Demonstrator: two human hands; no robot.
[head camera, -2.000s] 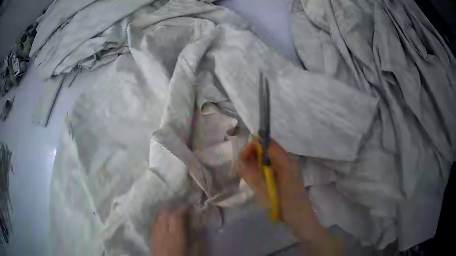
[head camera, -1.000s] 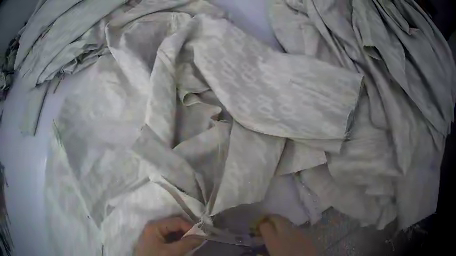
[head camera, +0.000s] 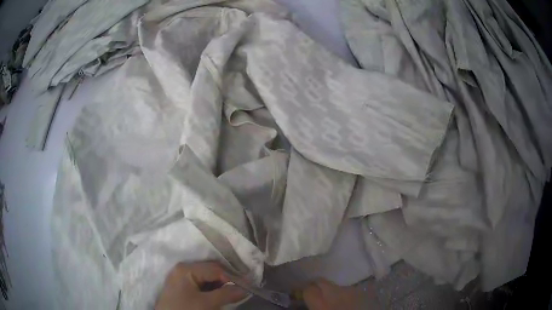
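A pale grey-green garment piece (head camera: 339, 103) with a faint mottled pattern lies spread in front of me, a sleeve-like panel pointing right. My left hand (head camera: 203, 286) is at the bottom edge of the view, thumb and fingers pinching a gathered edge of the cloth. My right hand (head camera: 333, 295) is just right of it, low and partly cut off by the frame. It holds the scissors (head camera: 273, 295); a short shiny length of blade shows between the hands, beside the pinched edge. The handles are mostly hidden in the hand, with a dim yellowish bit showing.
A heap of the same cloth (head camera: 91, 39) lies at the back left. More cloth (head camera: 484, 151) hangs in long folds over the right side. A narrow strip (head camera: 44, 118) lies on the white table (head camera: 27, 212) at left. Dark thin strands (head camera: 3, 254) show at the left rim.
The scissors and right hand came down from above the cloth to beside my left hand. My left hand now pinches the edge. The cloth has shifted slightly right since one second ago.
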